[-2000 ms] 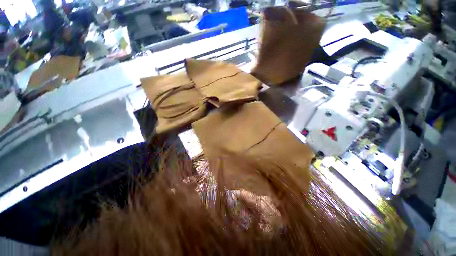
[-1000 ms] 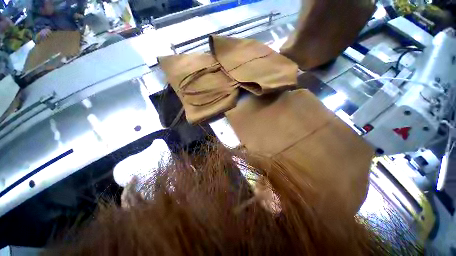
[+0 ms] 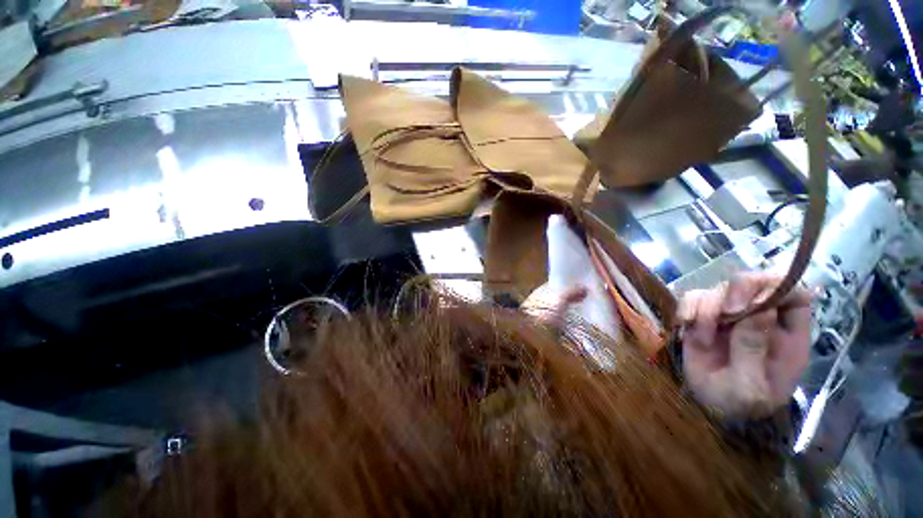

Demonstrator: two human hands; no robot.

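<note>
A brown bag [image 3: 518,248] stands open close in front of me, with a pale lining or paper and an orange-brown inside edge showing. My right hand [image 3: 747,344] is closed around its long brown strap [image 3: 816,172], which loops up and over. A bit of my left hand [image 3: 557,301] shows at the bag's opening; hair hides the rest, so its grip is unclear. Flat tan bags [image 3: 415,167] with thin looped straps lie just beyond, on the table. Another brown bag [image 3: 673,116] with a strap stands behind to the right.
The white sewing machine [image 3: 860,238] is at the right. The metal table edge [image 3: 233,187] runs along the left, with a dark gap in front of it. A thin pale ring [image 3: 271,339] shows at lower left. Brown hair covers the lower middle. A blue object [image 3: 541,14] is at the back.
The large tan piece that lay flat in front is no longer seen flat; an open bag stands there. My right hand has come into view on its strap. The white item at lower left is gone.
</note>
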